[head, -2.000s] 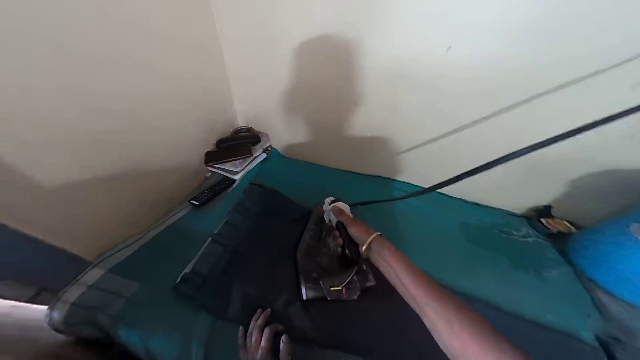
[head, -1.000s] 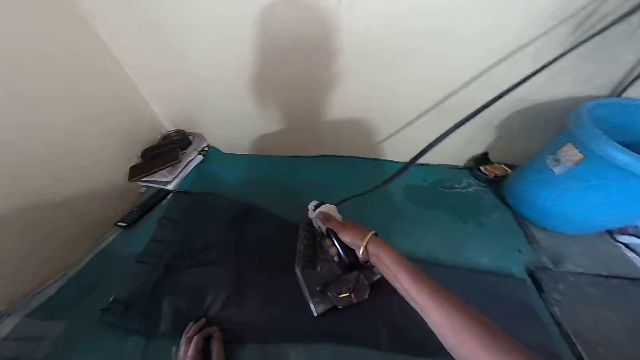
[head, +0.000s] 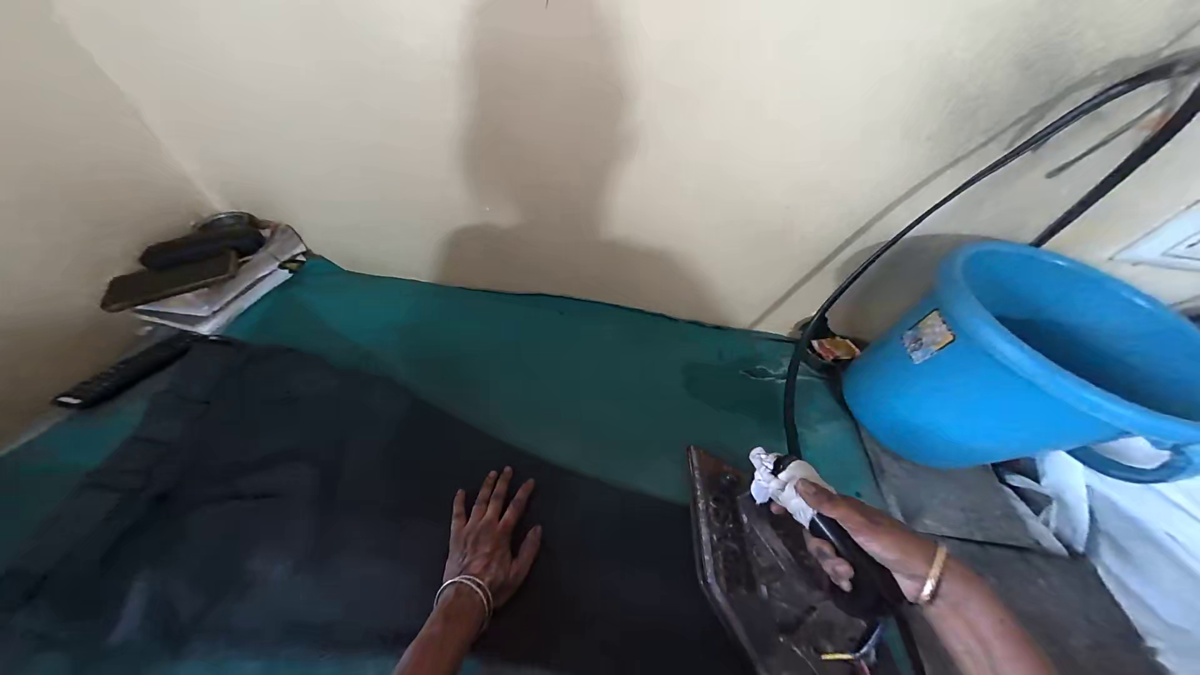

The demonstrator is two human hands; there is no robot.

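My right hand is closed around the black handle of an old electric iron, whose dark, worn body rests at the lower right, over the right part of a dark garment. White cloth or tape wraps the front of the handle, and a black cord runs up from it. Flat on the garment, fingers spread, lies my left hand, to the left of the iron. The garment is spread on a green cloth. The iron's lower end is cut off by the frame edge.
A blue plastic bucket stands at the right, beside a small dish by the wall. At the far left are a remote control, papers, a phone-like object and a dark case. White fabric lies below the bucket.
My right hand has moved right with the iron, away from the garment's middle. My left hand has moved forward and right onto the garment, its fingers now spread. The view has shifted right.
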